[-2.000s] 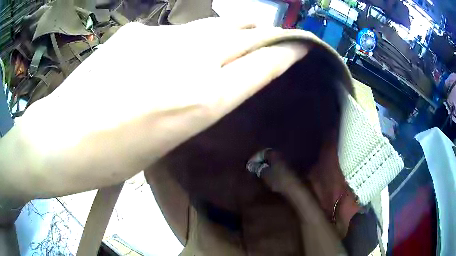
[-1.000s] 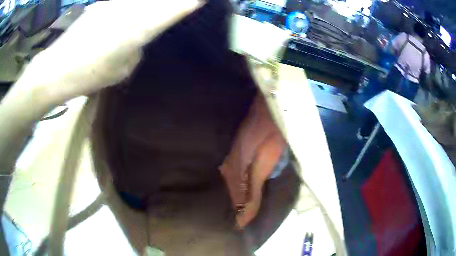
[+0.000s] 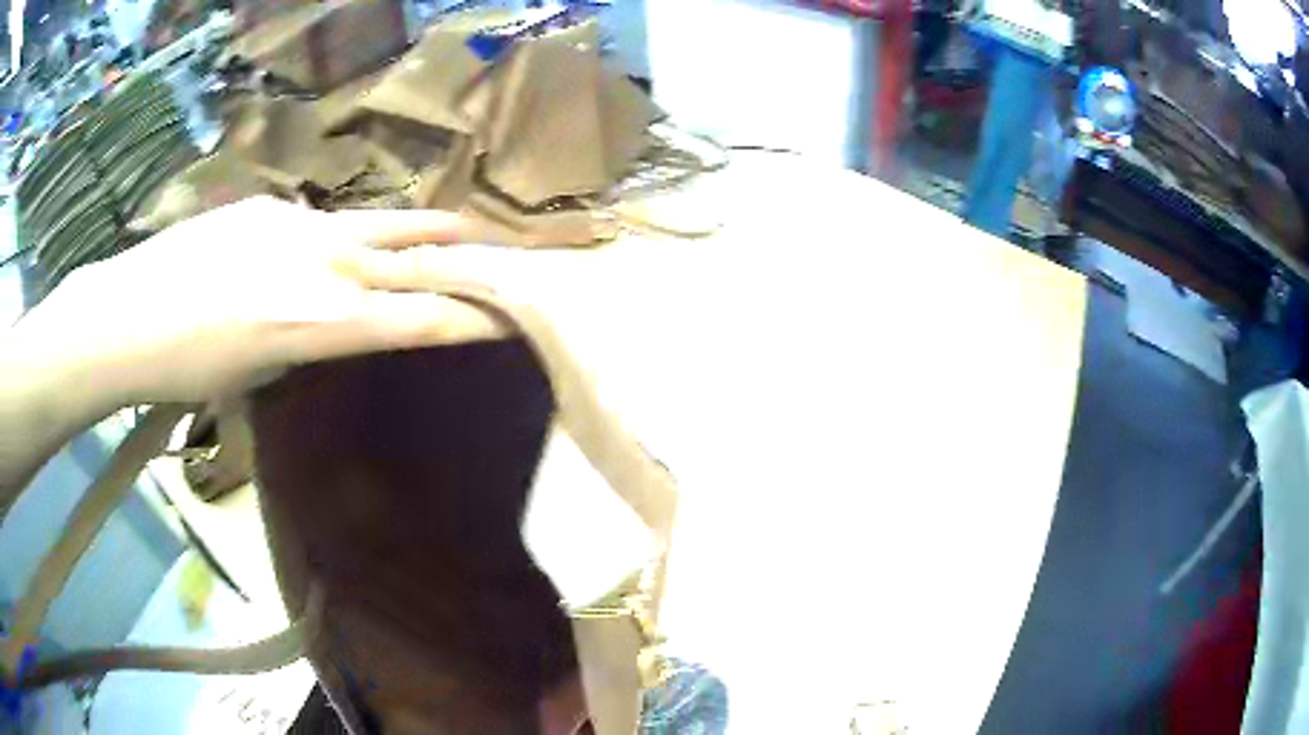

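Note:
The brown tote bag stands open at lower left, its dark inside facing me. My left hand comes in from the left, large and overexposed, gripping the bag's top rim. A tan handle strap runs down from the rim on the right; another strap loops out at left. Small gold metal parts show at the right mouth edge, above a blurred grey-blue patch whose nature I cannot tell. My right hand is not clearly visible.
The pale table is washed out by glare. Brown bags are piled at the back left. A blue fan and dark racks stand at the back right. Dark floor and a white edge lie at right.
The view has shifted, showing more table and the pile behind. The bag mouth looks narrower. My right hand showed inside the bag with something white two seconds ago and no longer shows clearly.

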